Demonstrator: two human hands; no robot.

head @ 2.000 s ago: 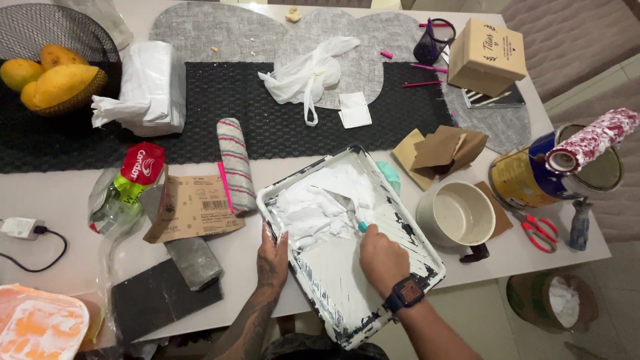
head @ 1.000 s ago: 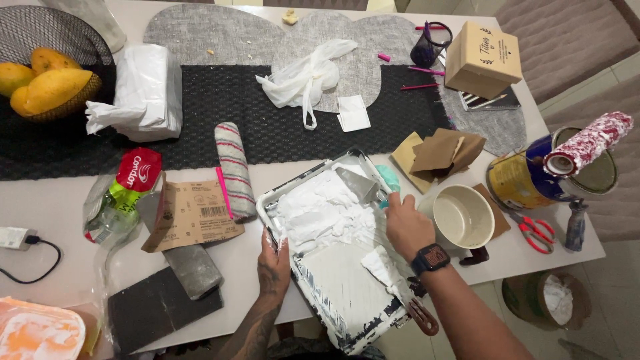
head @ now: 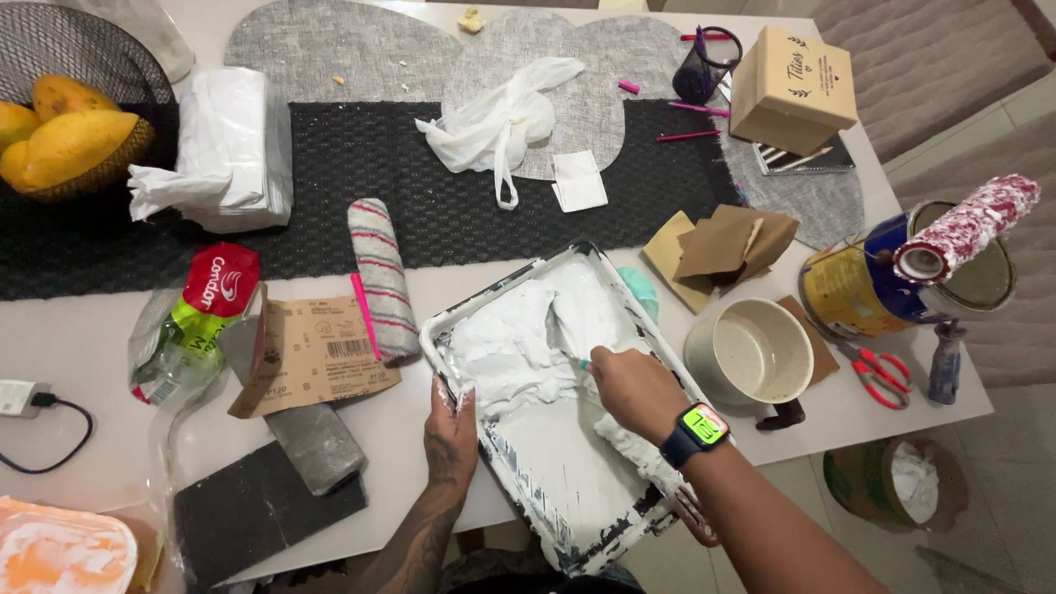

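Note:
My left hand [head: 452,429] grips the left rim of a paint tray [head: 528,470] that holds thick white paint [head: 511,346]. In my right hand [head: 639,388] is a small tool with a teal handle [head: 584,363], its blade sunk in the paint at the deep end, partly hidden. A paint-covered roller [head: 639,454] lies along the tray's right side, partly under my right forearm. Just right of the tray stands a cream pot [head: 749,351] with a dark handle. A striped roller sleeve [head: 384,280] lies to the upper left of the tray.
Sandpaper [head: 318,355], a grey block [head: 318,445] and a black sheet [head: 264,511] lie at left. At right are a paint can [head: 866,276] with a red-and-white roller sleeve [head: 965,227] on top, and red-handled scissors [head: 881,378]. A white plastic bag [head: 503,124] lies beyond the tray.
Since one second ago, the blade has moved from the tray's upper right corner down into the white paint, and my right hand has moved slightly nearer me. My left hand stays on the tray's rim.

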